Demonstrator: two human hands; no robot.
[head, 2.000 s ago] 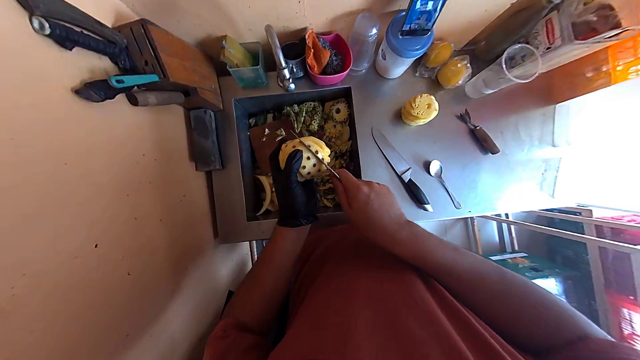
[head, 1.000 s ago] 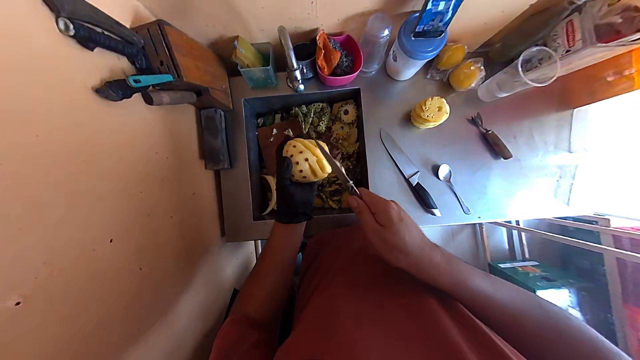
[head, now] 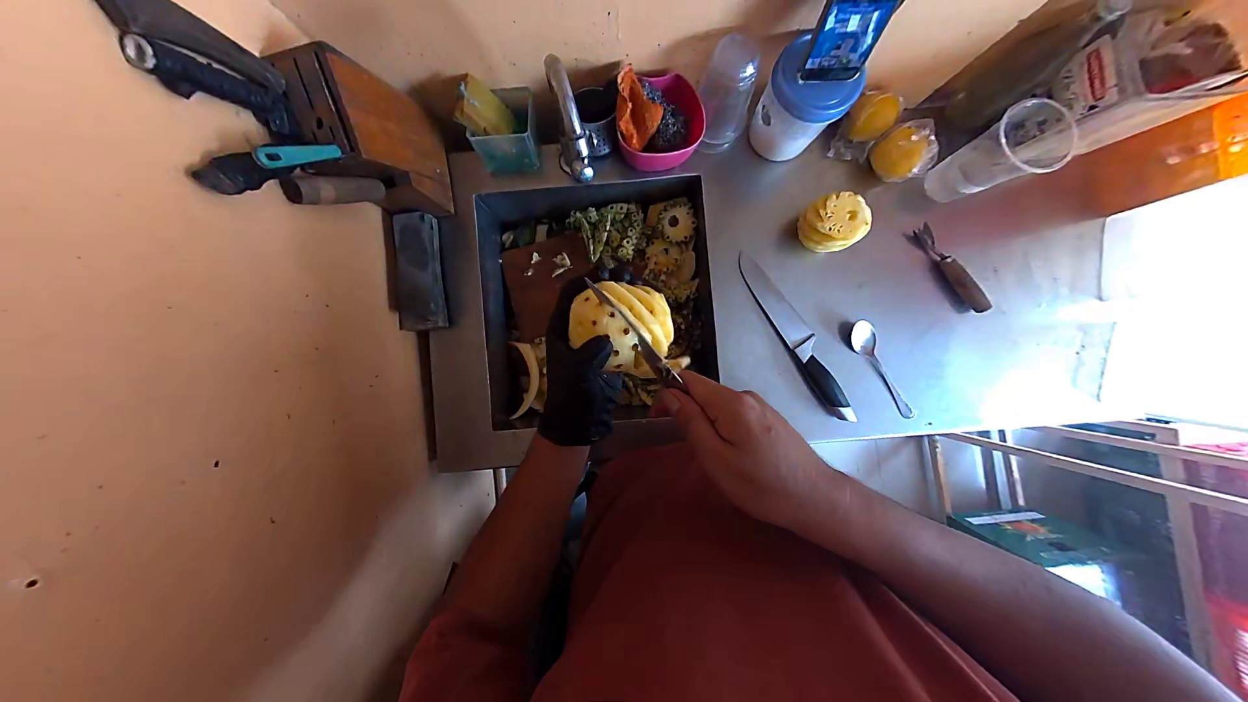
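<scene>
Over the sink (head: 458,419), my left hand (head: 580,380) in a black glove holds a peeled pineapple (head: 614,336) from its left side and below. Brown eyes dot the left part of the fruit, and slanting grooves run across its right part. My right hand (head: 746,439), bare, grips a knife (head: 639,336) whose blade lies across the top of the pineapple. The knife's handle is mostly hidden in my fingers. Beneath the fruit, pineapple peel and trimmings (head: 673,263) lie in the sink beside a brown board (head: 536,278).
On the steel counter at right are a chef's knife (head: 795,336), a spoon (head: 877,366), a wooden-handled tool (head: 951,268) and a grooved pineapple piece (head: 835,221). A faucet (head: 567,117), pink bowl (head: 678,122) and blue-lidded container (head: 804,102) stand behind. A knife block (head: 375,127) is at left.
The knife blade has shifted from the right side of the pineapple to across its top, and my right hand has come closer to the fruit. My left hand keeps its hold.
</scene>
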